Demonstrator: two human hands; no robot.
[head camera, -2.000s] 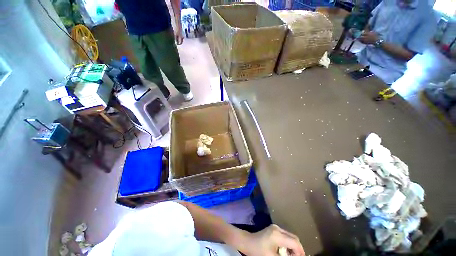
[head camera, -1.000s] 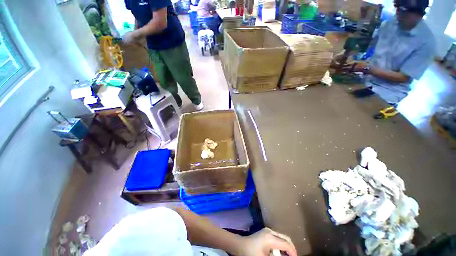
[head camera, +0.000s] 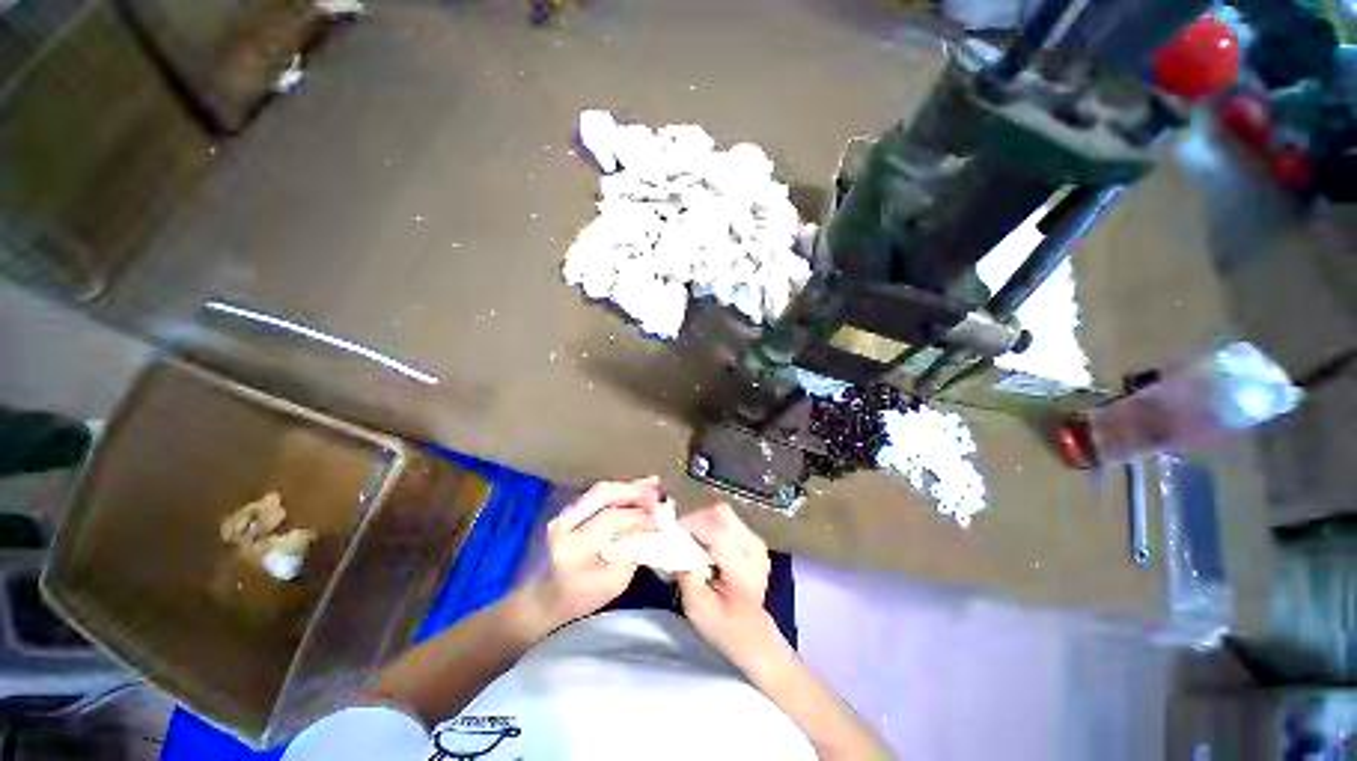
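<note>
My left hand (head camera: 588, 553) and my right hand (head camera: 725, 565) hold a small white plush piece (head camera: 658, 546) between them, in front of my chest at the table's edge. A tiny dark spot shows at the left fingertips; I cannot tell what it is. The dark green hand press (head camera: 908, 223) stands beyond my right hand, with its small dark base plate (head camera: 747, 464) near the table edge. A loose pile of dark shiny pieces (head camera: 853, 428) lies beside the base. A pile of white washers (head camera: 935, 462) lies right of it.
A heap of white plush pieces (head camera: 692, 223) lies left of the press. An open carton (head camera: 335, 550) with a few cream pieces (head camera: 268, 537) is at left. A white strip (head camera: 320, 341), a wrapped pinkish bottle (head camera: 1183, 405) and the press's red knob (head camera: 1198, 58) are also in view.
The view has swung right and down, bringing the press, both small piles and the bottle into sight. Both hands now show together on the plush piece; before, only my left hand showed.
</note>
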